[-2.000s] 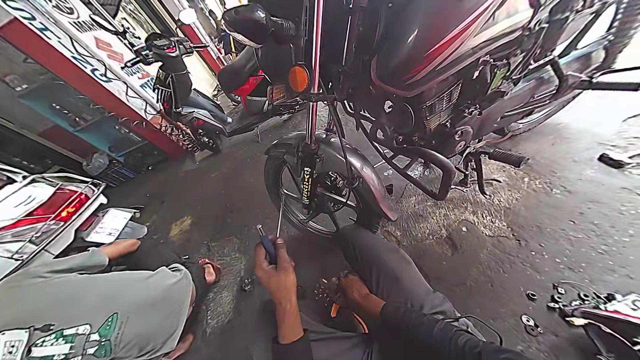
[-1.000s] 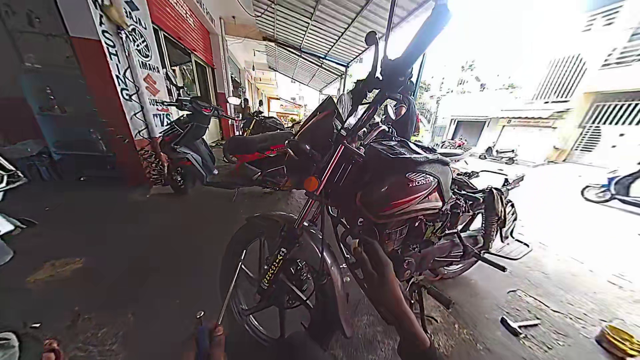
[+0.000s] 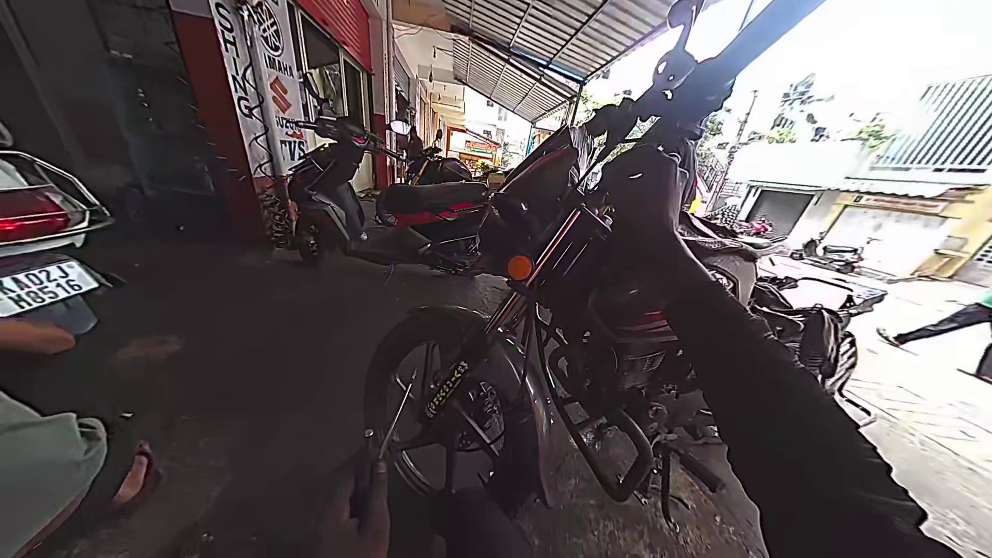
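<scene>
My left hand [image 3: 360,504], low in view, is closed around a screwdriver [image 3: 397,415], its metal shaft pointing up beside the front wheel [image 3: 380,372] of a motorcycle. A second short metal tip shows at that hand; its tool cannot be made out. My right arm, in a dark sleeve, stretches up across the motorcycle. My right hand [image 3: 647,186] is at the steering head, below the handlebar [image 3: 709,81]. It lies in dark shadow, so its fingers and anything in them cannot be made out. The fork [image 3: 535,267] and orange turn signal [image 3: 519,268] stand left of it.
A parked scooter [image 3: 333,186] stands behind, before a shopfront pillar. At the left edge are the rear of another two-wheeler [image 3: 35,209] and part of a seated person [image 3: 46,465]. The crash guard [image 3: 632,473] juts out low. At far right a person's leg [image 3: 942,324] shows on the street.
My right hand has risen from low near the front wheel, past the side of the fuel tank, to the steering head. My left hand still holds the screwdriver. The view has tilted up.
</scene>
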